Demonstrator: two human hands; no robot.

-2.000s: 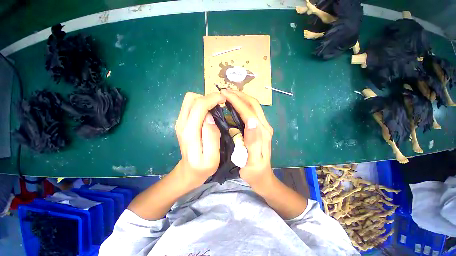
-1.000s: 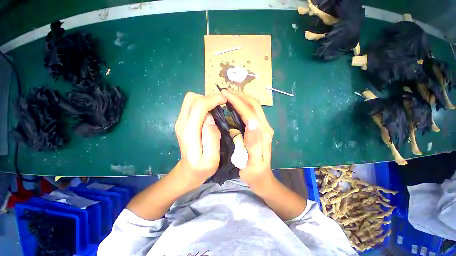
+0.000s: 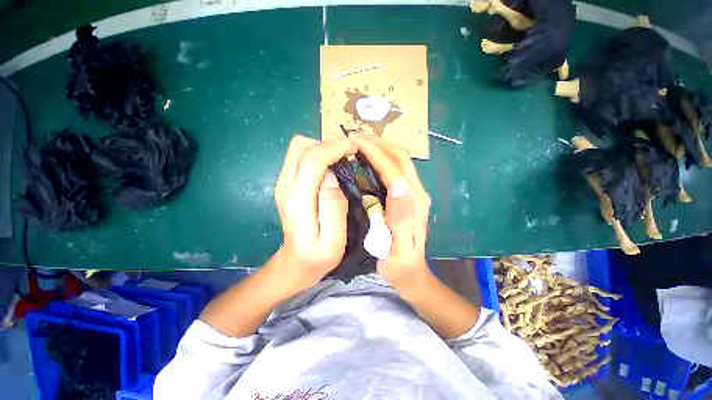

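My left hand [image 3: 312,211] and my right hand [image 3: 402,207] are cupped together low in front of my chest, fingertips meeting. Between them they hold a black garment [image 3: 357,244] around a tan figure part [image 3: 372,205], with a white block [image 3: 379,238] at its near end. Most of the figure is hidden by the cloth and hands. Just beyond my fingertips lies the tan glue card [image 3: 375,61], with a whitish blob [image 3: 372,108] ringed by brown stains. A thin pale stick [image 3: 357,72] lies on the card. Another thin rod [image 3: 445,137] sticks out past its right edge.
Black ruffled garments [image 3: 148,164] lie at the left of the green bench [image 3: 234,101]. Dressed figures [image 3: 617,183] with tan legs are grouped at the right. Below the bench are blue bins [image 3: 156,328] at left and a bin of tan leg parts [image 3: 554,320] at right.
The view has shifted slightly, so the card sits a little higher in the picture. My hands keep nearly the same hold on the garment and figure.
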